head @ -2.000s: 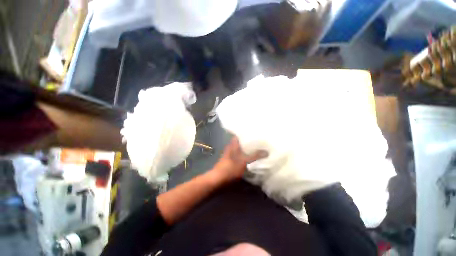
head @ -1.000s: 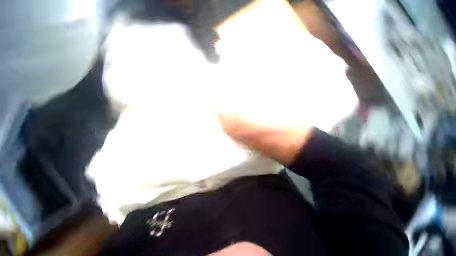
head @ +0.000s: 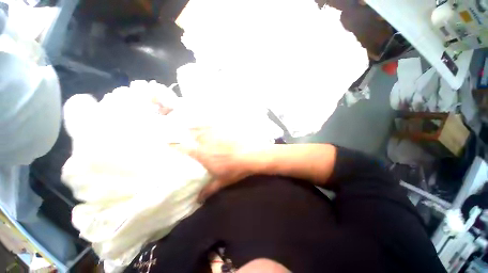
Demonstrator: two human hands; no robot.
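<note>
An armful-sized bundle of off-white cut pieces [head: 120, 176], with ruffled, layered edges, lies against my black top at the left. My right hand [head: 222, 160] reaches across my body and holds the bundle's right side; its fingertips fade into the glare. A small skin-coloured patch shows among the folds, but I cannot tell whose finger it is. My left hand is not visible. A second heap of white cloth [head: 283, 58] is beyond my right forearm, strongly overexposed. I cannot tell where the two heaps meet.
A white machine head [head: 463, 24] and white table [head: 409, 24] with a dark slab [head: 449, 63] are top right. White pieces [head: 420, 88] and a wooden box-like stool [head: 455, 136] are below. A large white rounded form [head: 27, 106] is left.
The view has turned. The smaller bundle, separate at the left two seconds ago, has come against my body. My right hand has moved from the centre of the cloth onto the left bundle.
</note>
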